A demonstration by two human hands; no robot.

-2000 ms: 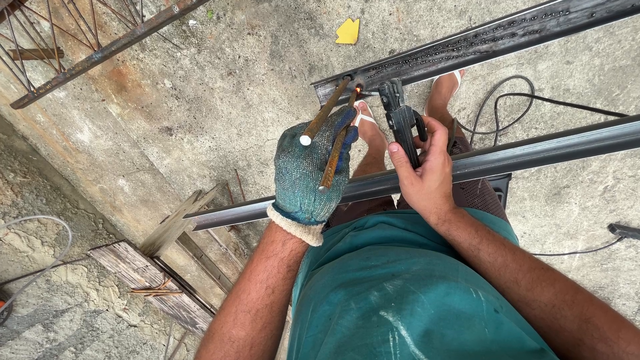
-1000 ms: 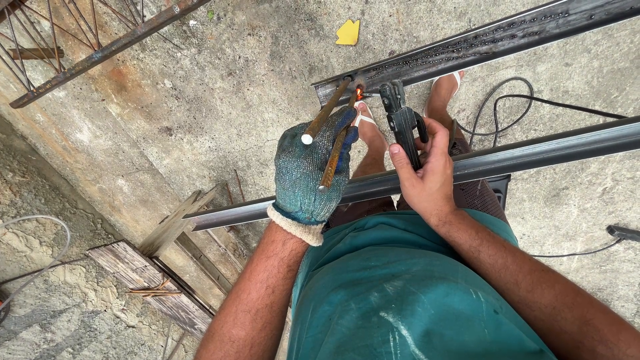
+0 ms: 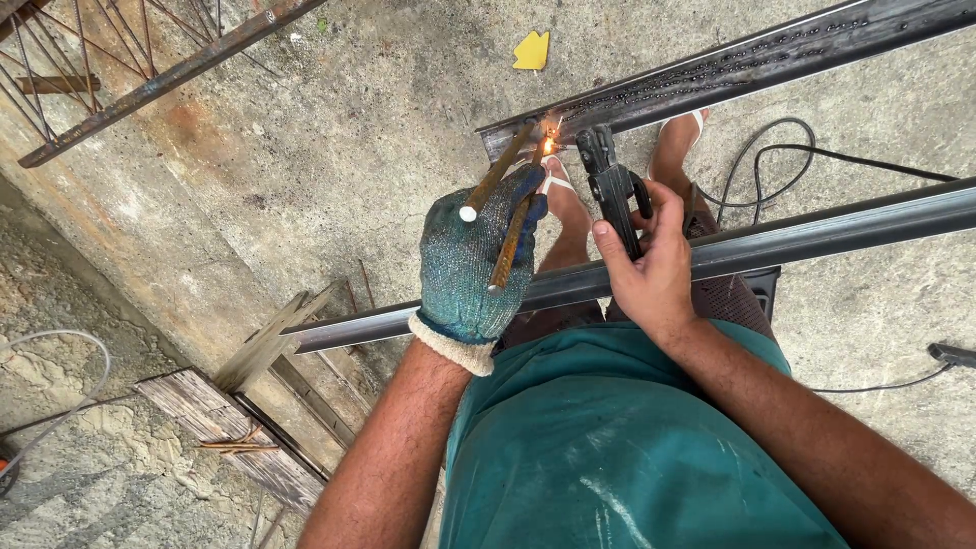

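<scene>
My left hand point(image 3: 480, 259), in a knitted work glove, grips a rusty steel rod point(image 3: 512, 242) whose far end meets the end of a steel channel point(image 3: 686, 76). A second rusty rod point(image 3: 496, 174) rises from the channel beside it, passing over the glove; whether my fingers also touch it is hidden. In my bare right hand point(image 3: 656, 259) is a black welding electrode holder point(image 3: 608, 187). Its short electrode reaches left to the held rod, where a bright orange glow and sparks point(image 3: 549, 143) show at the channel.
Another steel channel point(image 3: 808, 235) crosses below my hands, its left end on a wooden support point(image 3: 267, 343). My sandalled feet are under and beside the metal. A black cable point(image 3: 812, 149) curls at right. A rusty lattice frame point(image 3: 175, 82) lies upper left, a yellow piece point(image 3: 531, 50) on the concrete.
The glow at the rod's end has grown brighter, and sparks now fly there. Both hands keep nearly the same places and holds.
</scene>
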